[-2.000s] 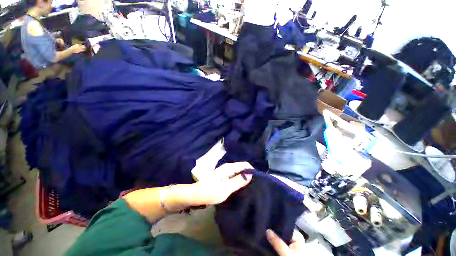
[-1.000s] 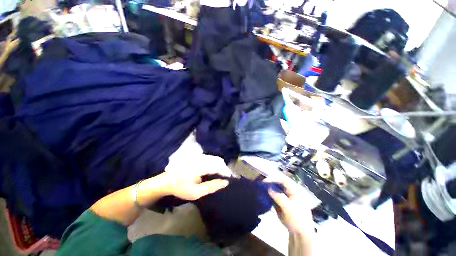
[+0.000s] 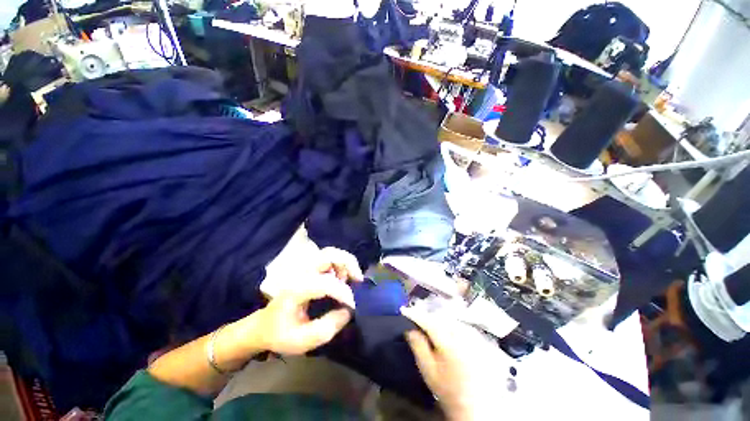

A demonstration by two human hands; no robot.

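A dark navy garment piece (image 3: 382,325) lies folded at the front edge of the white table, left of the machine. My left hand (image 3: 304,308) is at its left edge, fingers bent; the fingertips are overexposed, and whether they pinch the cloth is unclear. My right hand (image 3: 448,353) holds the right edge of the piece between thumb and fingers. The sewing machine (image 3: 567,247) has an oily metal bed, with two cream cylinders (image 3: 528,274) on it. The needle area is too small and blurred to make out.
A large heap of navy garments (image 3: 156,189) fills the left. More dark cloth (image 3: 370,107) hangs behind the machine. Black thread cones (image 3: 526,99) stand behind right. A black strip (image 3: 588,358) crosses the table's right side. Small dark bits (image 3: 512,378) lie near my right hand. A red basket is low left.
The view has swung right. My hands have moved from spreading the dark cloth to holding a smaller folded part close together. My right hand has come fully into view.
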